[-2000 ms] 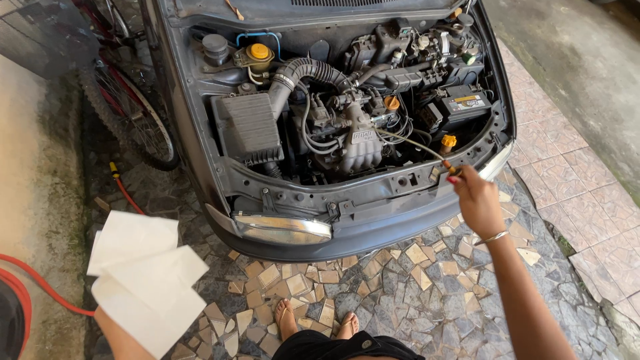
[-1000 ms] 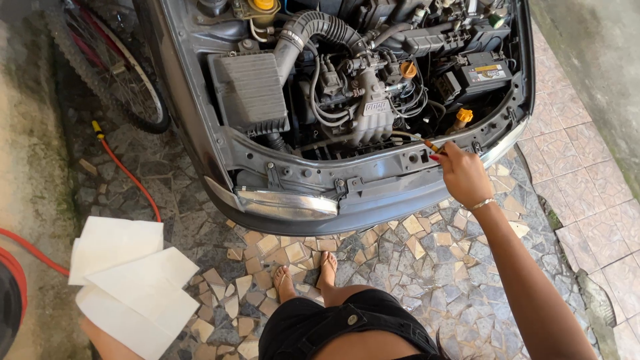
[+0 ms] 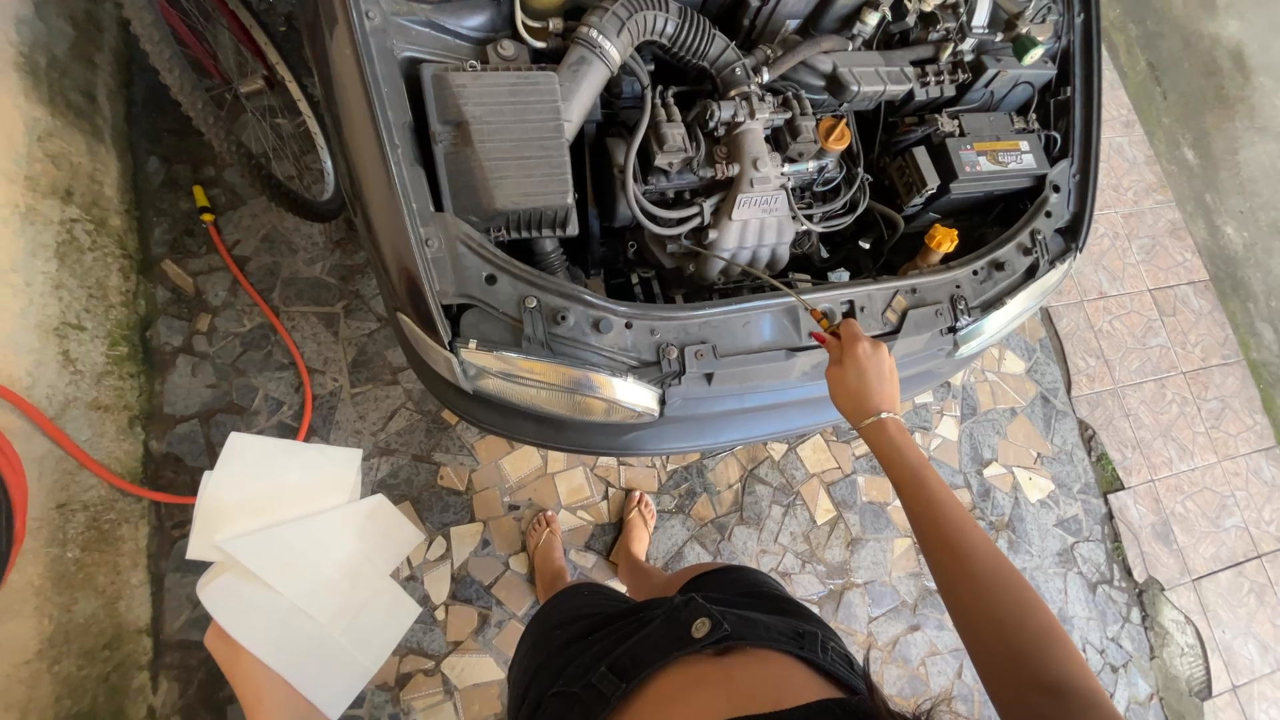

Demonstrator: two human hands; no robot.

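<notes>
My right hand [image 3: 862,375] grips the orange handle of an engine oil dipstick [image 3: 760,277] above the car's front crossmember. The thin metal rod points up and left, its far end in front of the intake manifold [image 3: 750,235]. My left hand [image 3: 255,680] is at the lower left, mostly hidden under several folded white paper towels [image 3: 310,570] that it holds, away from the car. An orange oil filler cap [image 3: 834,133] sits on the engine, right of the manifold. The black air filter box [image 3: 500,150] is at the left of the engine bay.
A battery [image 3: 990,160] and a yellow reservoir cap [image 3: 940,239] are at the bay's right. The headlight [image 3: 560,383] and bumper [image 3: 600,436] face my feet on the broken-tile floor. A bicycle wheel [image 3: 285,110], a red hose [image 3: 270,320] and a wall [image 3: 65,300] lie left.
The dipstick in my right hand now points up and left, with more of its rod visible than a second ago. My left hand still holds the paper towels at the lower left.
</notes>
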